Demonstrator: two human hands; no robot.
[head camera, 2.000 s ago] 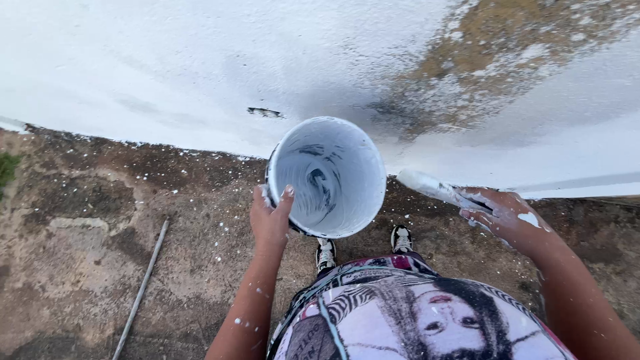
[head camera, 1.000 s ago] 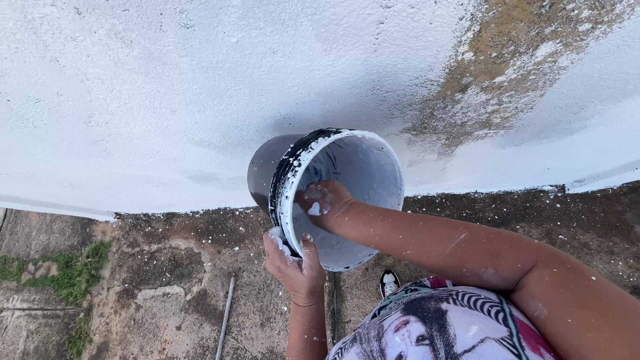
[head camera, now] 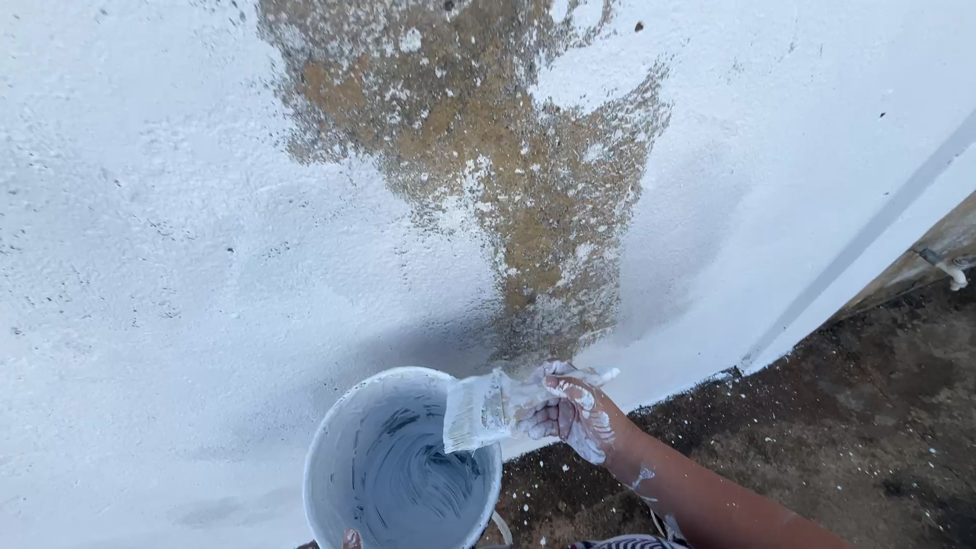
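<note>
My right hand (head camera: pixel 576 415), smeared with white paint, grips a wide paintbrush (head camera: pixel 476 412) whose bristles are coated white and point left. The brush is over the right rim of a paint bucket (head camera: pixel 324 450). Inside the bucket, streaked white paint (head camera: pixel 419 488) covers the bottom and walls. Of my left hand (head camera: pixel 351 540) only a fingertip shows, at the bucket's near rim; the rest is out of view. Behind the bucket stands a rough wall (head camera: pixel 229 305), mostly white, with a bare brown and grey patch (head camera: pixel 534 191) running down its middle.
Dark ground (head camera: pixel 862 412) spotted with paint runs along the wall's foot at the lower right. A pale pipe fitting (head camera: pixel 948 271) sticks out from an unpainted surface at the right edge. A bucket handle (head camera: pixel 502 526) shows beside the bucket.
My right hand has come up out of the bucket, and the paintbrush is now in plain sight. The view has shifted toward the wall's bare patch.
</note>
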